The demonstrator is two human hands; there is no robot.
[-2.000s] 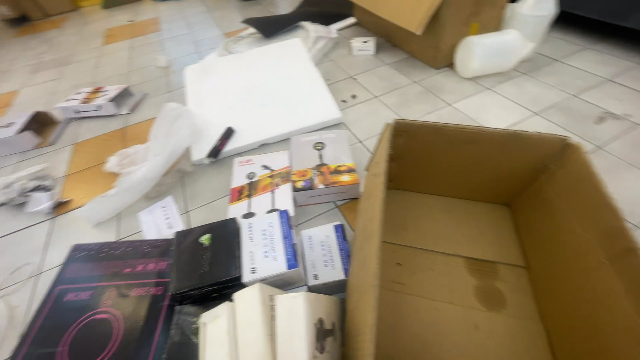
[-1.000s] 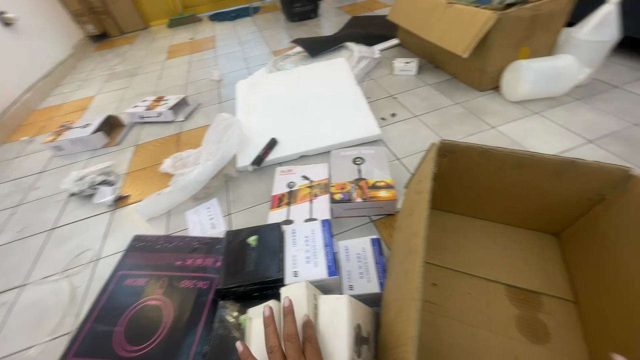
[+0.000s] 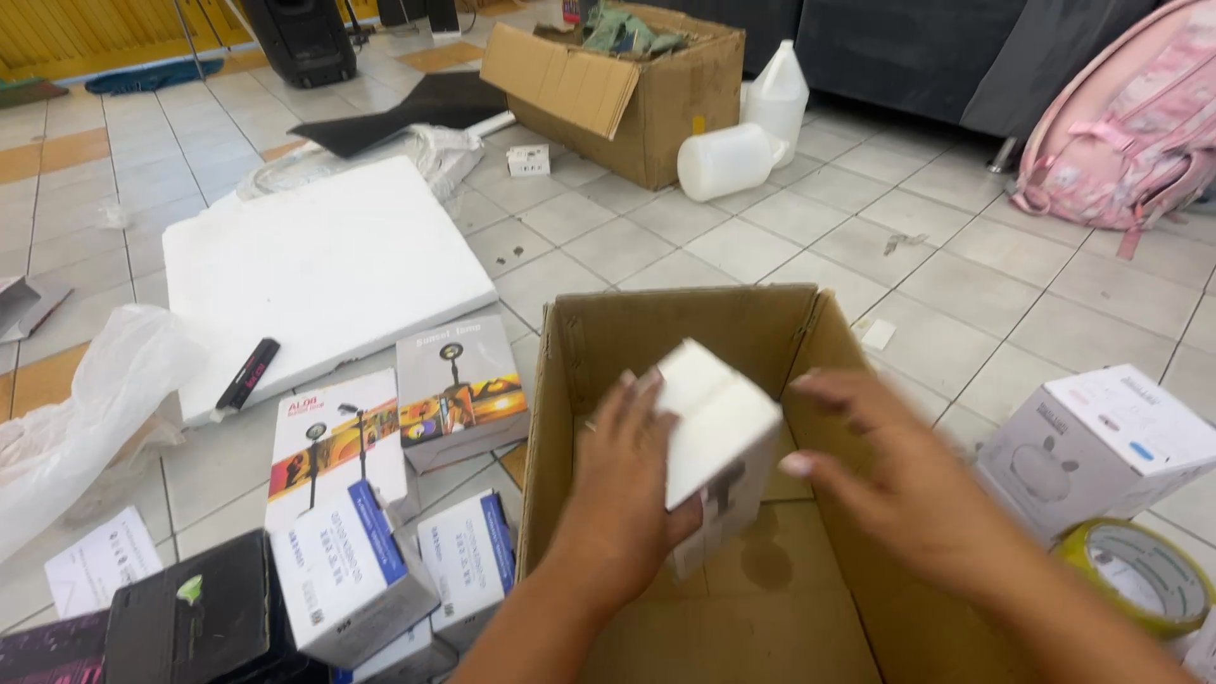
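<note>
My left hand (image 3: 622, 475) grips a white product box (image 3: 727, 427) over the open cardboard box (image 3: 703, 632), with its fingers on the top and the thumb on the near side. To the right of it, my right hand (image 3: 874, 465) is slightly blurred, fingers and thumb apart, and holds nothing. Left of the cardboard box lie two sunset lamp boxes, one orange and white (image 3: 332, 442), one grey (image 3: 461, 389). Nearer are two small white and blue boxes (image 3: 347, 570) (image 3: 465, 560) and a black box (image 3: 204, 608).
A white foam sheet (image 3: 323, 275) bears a black and pink stick-like item (image 3: 249, 373). Clear plastic (image 3: 95, 408) lies at left. At right are a white box (image 3: 1092, 451), a yellow tape roll (image 3: 1135, 575) and a pink backpack (image 3: 1121, 123). Behind stand a filled carton (image 3: 684, 104) and plastic jugs (image 3: 727, 161).
One second ago a hand rested on the white boxes left of the cardboard box; now my left hand holds a white box over its interior. My right hand has come into view. The view has shifted right.
</note>
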